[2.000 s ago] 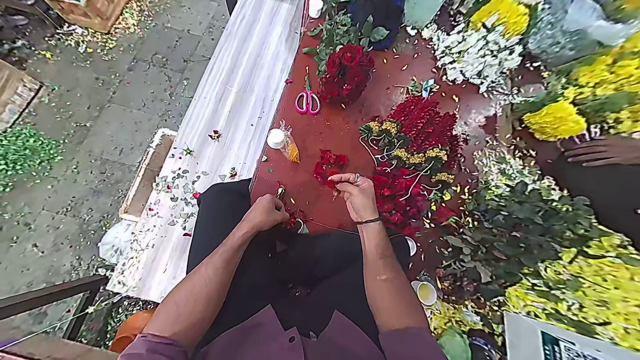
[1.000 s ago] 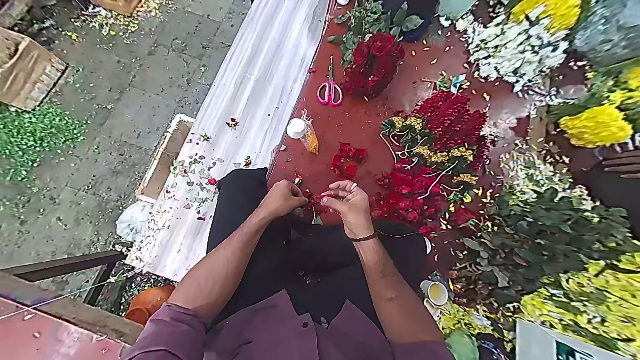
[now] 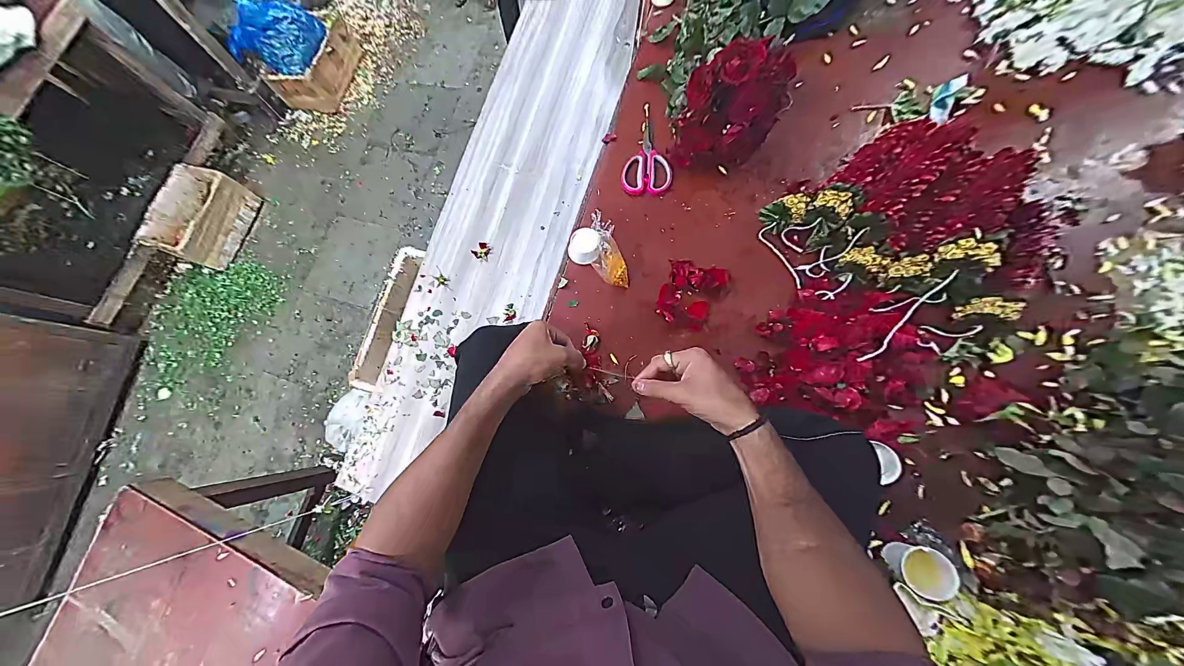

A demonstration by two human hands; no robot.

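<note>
Above my lap, my left hand (image 3: 546, 356) pinches a thread beside small red flower pieces (image 3: 592, 356). A short way to the right, my right hand (image 3: 689, 384), with a ring and a dark wristband, pinches the same thin thread (image 3: 612, 373), which runs between both hands. Just beyond lies a small pile of red petals (image 3: 689, 294). Farther off are pink-handled scissors (image 3: 647, 171), a white-capped bottle (image 3: 585, 246) and a clear bag of orange stuff (image 3: 612, 266). To the right, loose red flowers (image 3: 832, 356) lie by red garlands (image 3: 939, 185) with yellow flower clusters (image 3: 911, 266).
A bunch of red roses (image 3: 735, 102) lies on the red tabletop (image 3: 721, 208). White cloth (image 3: 532, 139) covers its left side, with scattered leaves. Leafy stems (image 3: 1073, 499) and a cup of yellowish liquid (image 3: 928, 573) are at right. Wooden crates (image 3: 202, 217) stand on the paved ground.
Red petals near my right hand two seconds ago now lie on the table. My right hand has moved away from them, and a thread shows between my hands. The view has shifted left.
</note>
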